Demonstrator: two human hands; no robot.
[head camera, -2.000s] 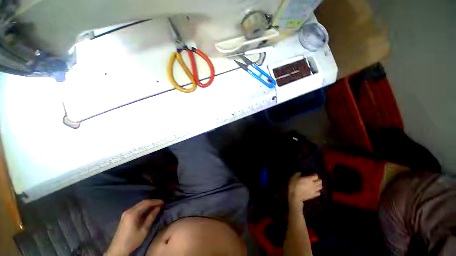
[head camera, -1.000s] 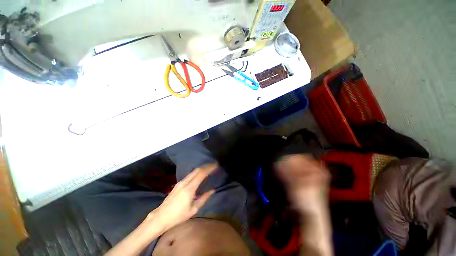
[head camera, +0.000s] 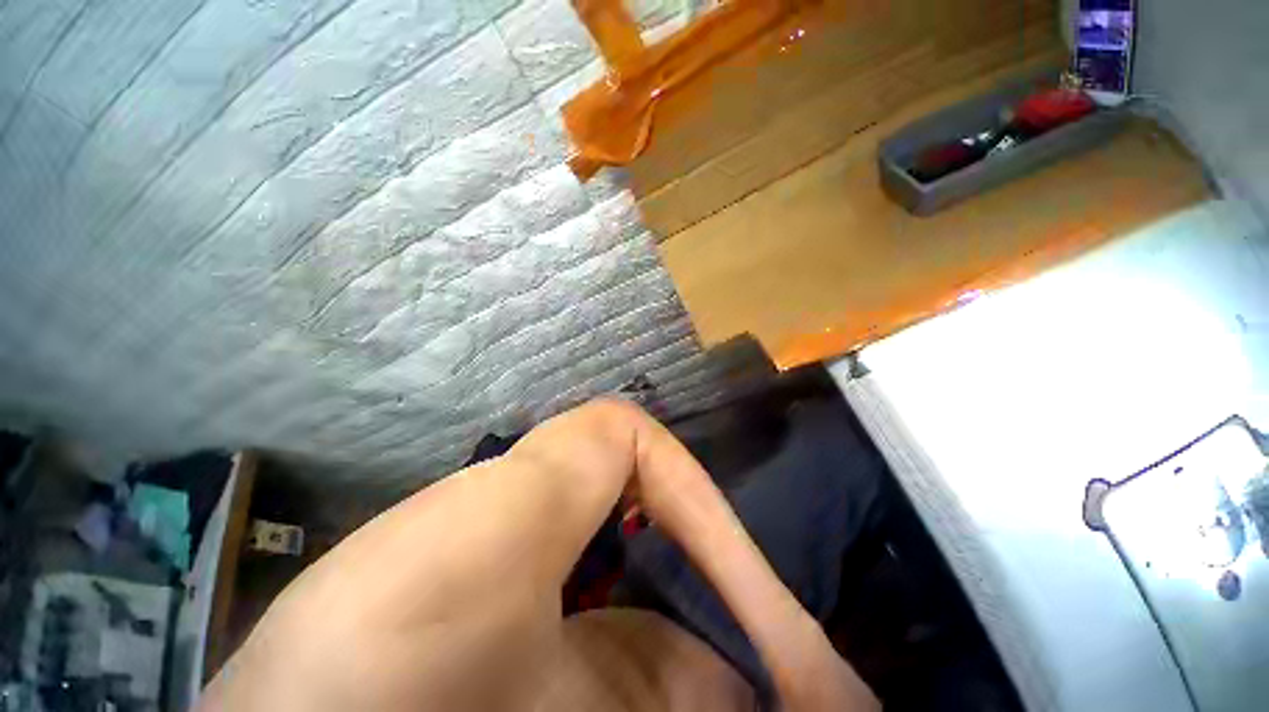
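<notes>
No hand of mine shows clearly. A bare bent arm fills the lower middle, its elbow above my lap, its forearm running down to the bottom edge, where it is cut off. The white machine table lies at the right, brightly lit, with a dark outlined panel on its surface. The brown cardboard extension adjoins it, edged with shiny orange-brown tape. No garment piece can be made out on the table.
A long grey tray with red and dark items sits on the cardboard, beside a lit phone. A white brick-patterned wall rises behind. Blurred items and a wooden edge are at the lower left.
The view has swung left, from the scissors, snips and red baskets to the wall and cardboard. Both hands, seen over the lap and beside the seat before, have left the picture.
</notes>
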